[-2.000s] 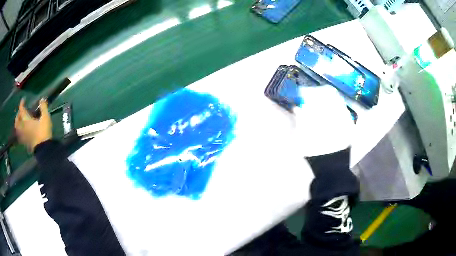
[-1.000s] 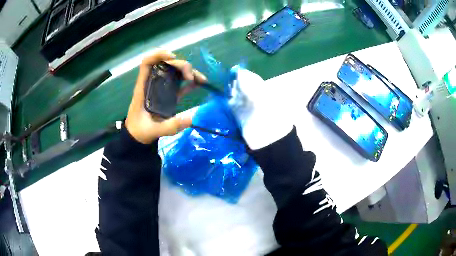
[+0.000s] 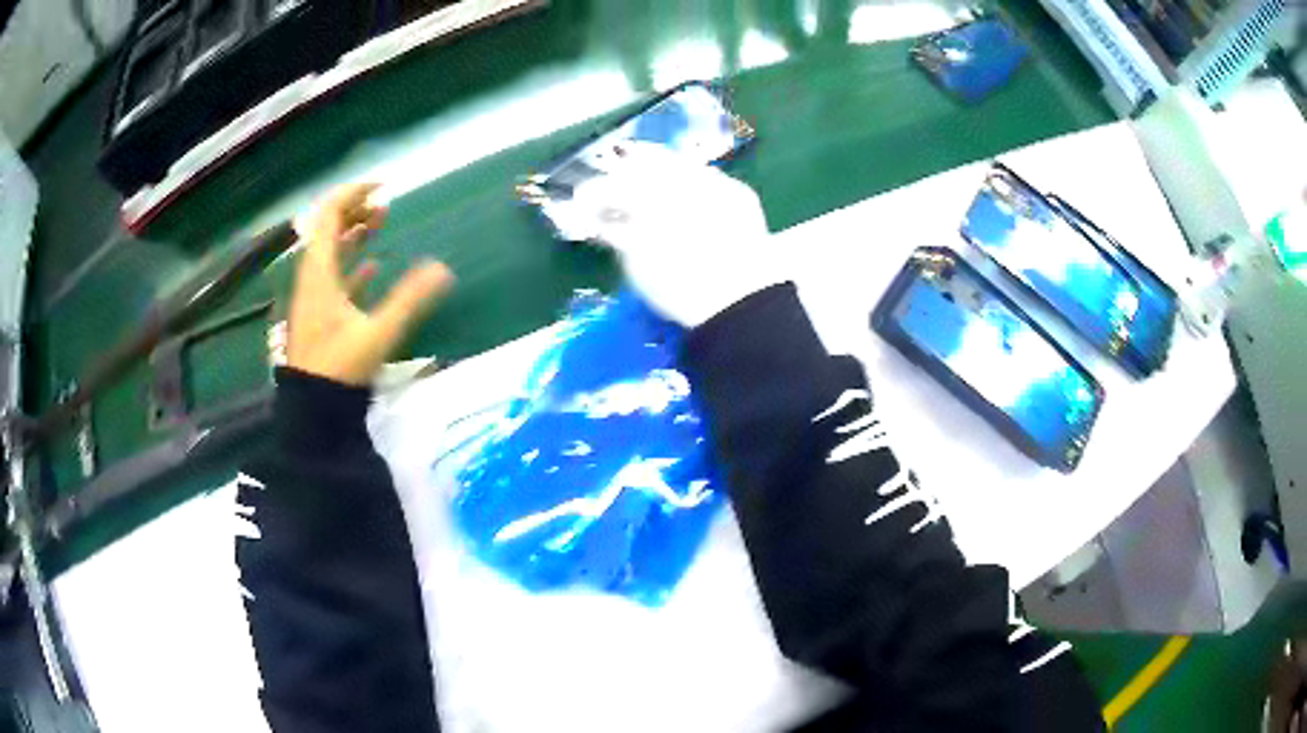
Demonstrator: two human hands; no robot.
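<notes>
My left hand (image 3: 344, 294), bare and slightly blurred, is over the left part of the belt with its fingers apart and nothing in it. My right hand (image 3: 695, 236), in a white glove and blurred, reaches over a blue-faced phone frame (image 3: 695, 122) on the green belt and covers its near side. Whether the fingers grip it cannot be told. The pile of peeled blue film (image 3: 588, 473) lies between my forearms on the white bench cover (image 3: 144, 616).
Two short stacks of phone units, a nearer one (image 3: 996, 358) and a farther one (image 3: 1075, 272), stand at right. Another phone (image 3: 975, 57) lies farther up the belt (image 3: 846, 143). An open carrier (image 3: 169, 372) and dark rail are at left. The black compartment tray (image 3: 215, 86) is beyond the belt.
My left hand has moved left and no longer holds the dark phone-sized piece. My gloved hand has moved from the film up to the belt phone. The belt phones show farther left.
</notes>
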